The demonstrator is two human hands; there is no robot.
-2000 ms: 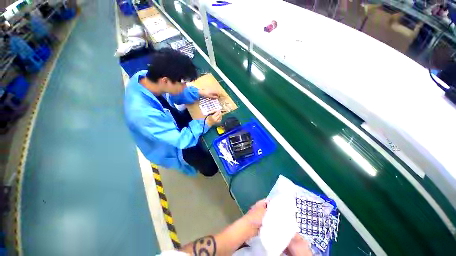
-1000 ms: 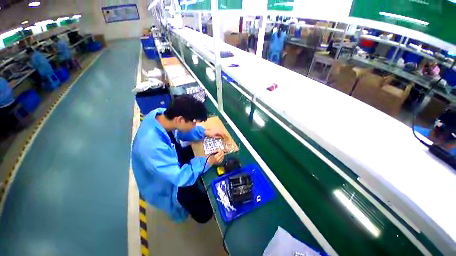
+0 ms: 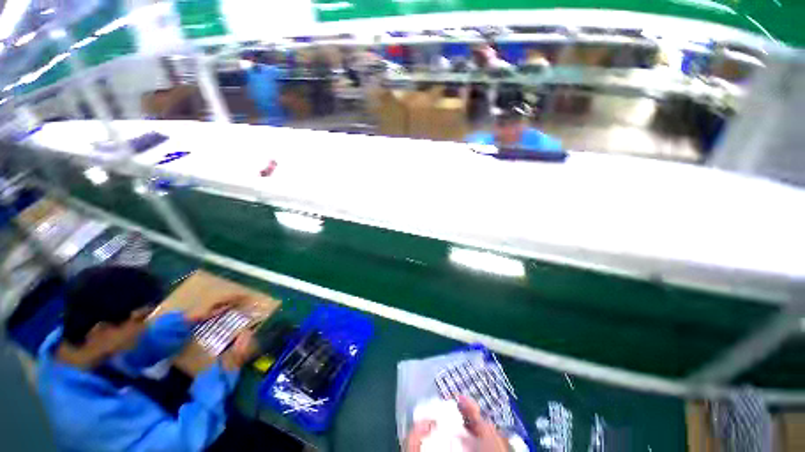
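The picture is blurred. My left hand (image 3: 419, 434) and my right hand (image 3: 481, 426) are low in the frame, cut off by the bottom edge. Between them is a bright white crumpled bundle (image 3: 440, 417), which both seem to grip; what it is cannot be told. A translucent white plastic bag or sheet (image 3: 415, 380) lies behind and left of it. White-and-dark circuit board panels (image 3: 477, 388) lie beside the bag, over a blue tray (image 3: 522, 422) whose edge shows at the right.
At left a person in blue (image 3: 115, 371) works on a panel (image 3: 221, 330) over brown cardboard (image 3: 199, 296). A blue tray (image 3: 357, 331) with a black box (image 3: 315, 362) lies between us. White pieces (image 3: 554, 428) lie right of my hands. A long white surface (image 3: 397, 190) runs across behind.
The view has swung right. The seated person and the tray with the black box now sit further left. My hands, out of view one second ago, show again with the white bundle.
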